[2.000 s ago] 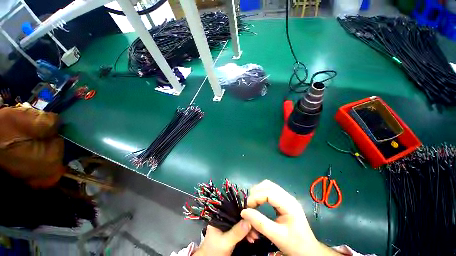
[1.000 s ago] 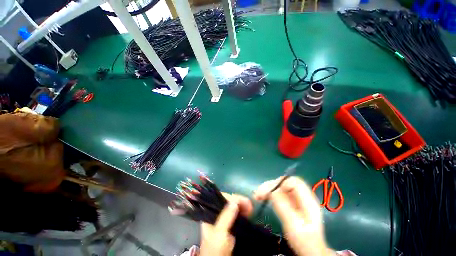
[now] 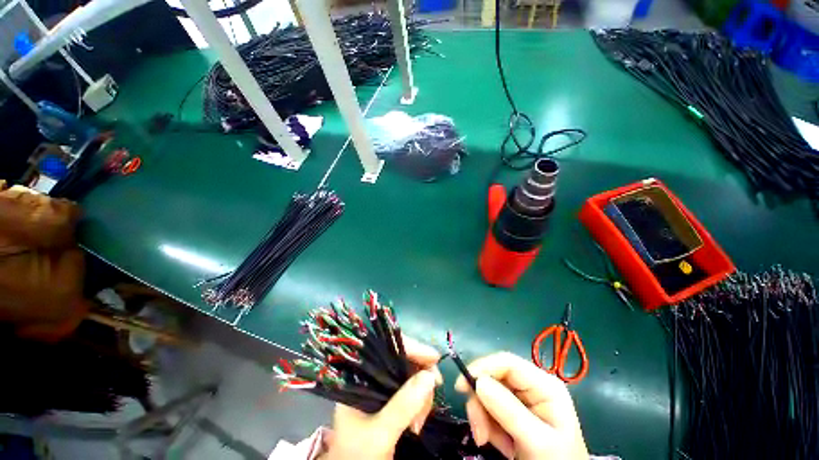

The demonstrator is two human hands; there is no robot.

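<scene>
My left hand [image 3: 382, 409] is closed around a thick bundle of black cables [image 3: 370, 359] with red, green and white wire ends fanning up to the left. My right hand [image 3: 521, 404] pinches a single black cable lead [image 3: 462, 366] close to its end, with its small tips pointing up. The lead's end is apart from the bundle's tips, just right of them. The left fingertips are near the lead; whether they touch it, I cannot tell. The lower part of the bundle is cut off by the frame's bottom edge.
Orange-handled snips [image 3: 559, 352] lie right of my hands. Behind are a heat gun [image 3: 516, 229], a red case [image 3: 656, 241] and small cutters [image 3: 611, 286]. A cable stack [image 3: 745, 368] lies at right, a narrow cable bunch [image 3: 278, 247] at left. White shelf legs [image 3: 339, 85] stand near a plastic bag [image 3: 418, 144].
The right hand moved away from the bundle with a lead, and now holds it more steadily close beside the bundle. The view has shifted slightly right.
</scene>
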